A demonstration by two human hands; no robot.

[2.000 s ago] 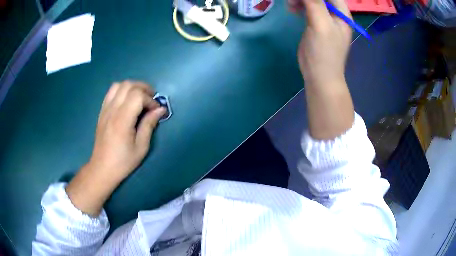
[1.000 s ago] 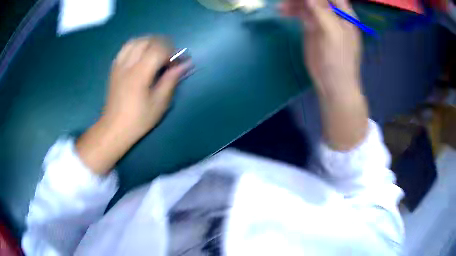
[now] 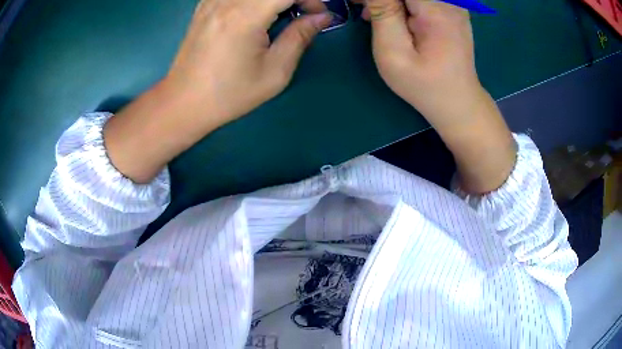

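Observation:
A small smartwatch body [image 3: 335, 13] with a dark face and silvery rim is at the top edge of the view, partly cut off. My left hand [image 3: 249, 51] grips it from the left between thumb and fingers. My right hand [image 3: 426, 44] is close to its right side, with the fingertips partly cut off by the top edge. A bright blue stick [image 3: 473, 5] is held in my right hand, its pointed end showing to the right of the hand. Whether my right fingers touch the watch is unclear.
The dark green bench mat [image 3: 327, 102] lies under both hands, its front edge running up to the right. A red tray [image 3: 605, 12] shows at the top right corner, and another red plastic piece [image 3: 8, 290] at the lower left edge. A dark box-like thing stands at the right.
My left hand has moved up and right with the watch, and my right hand has come in beside it. The view has shifted; the white sheet and tape roll have left the picture.

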